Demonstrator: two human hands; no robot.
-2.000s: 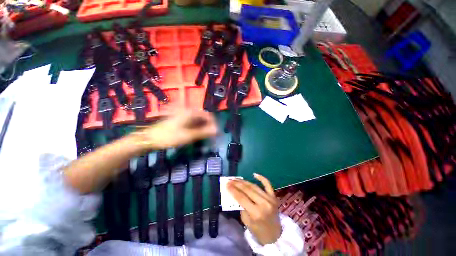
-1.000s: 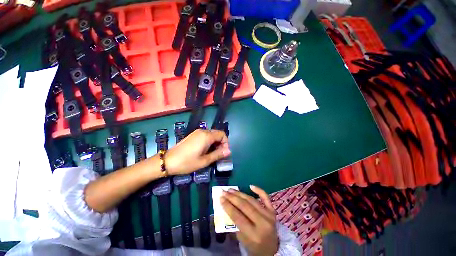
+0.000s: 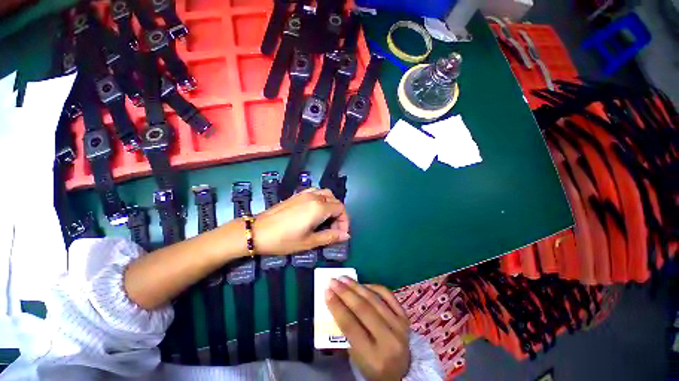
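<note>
Black smartwatches lie in a row along the near bench side; one has a grey-looking face (image 3: pixel 242 271). My left hand (image 3: pixel 301 222), with a beaded bracelet, is over the rightmost watch (image 3: pixel 336 251). Its bent fingertips are at the upper part of that watch's face; whether they pinch anything is hidden. My right hand (image 3: pixel 370 324) holds a white card-like pad (image 3: pixel 324 316) just below that watch, fingers flat on top. The pad has a small dark mark near its lower edge.
An orange-red tray (image 3: pixel 257 123) with heaped watches lies behind the row. White paper sheets (image 3: pixel 33 186) lie at left. A clear bottle (image 3: pixel 432 85), a tape roll (image 3: pixel 409 42) and white scraps (image 3: pixel 453 141) are at right. Loaded trays (image 3: pixel 603 216) stand beyond the bench edge.
My left hand has come down from above the row onto the rightmost watch, and its fingertips have since moved slightly lower. My right hand still holds the pad, now lower in view.
</note>
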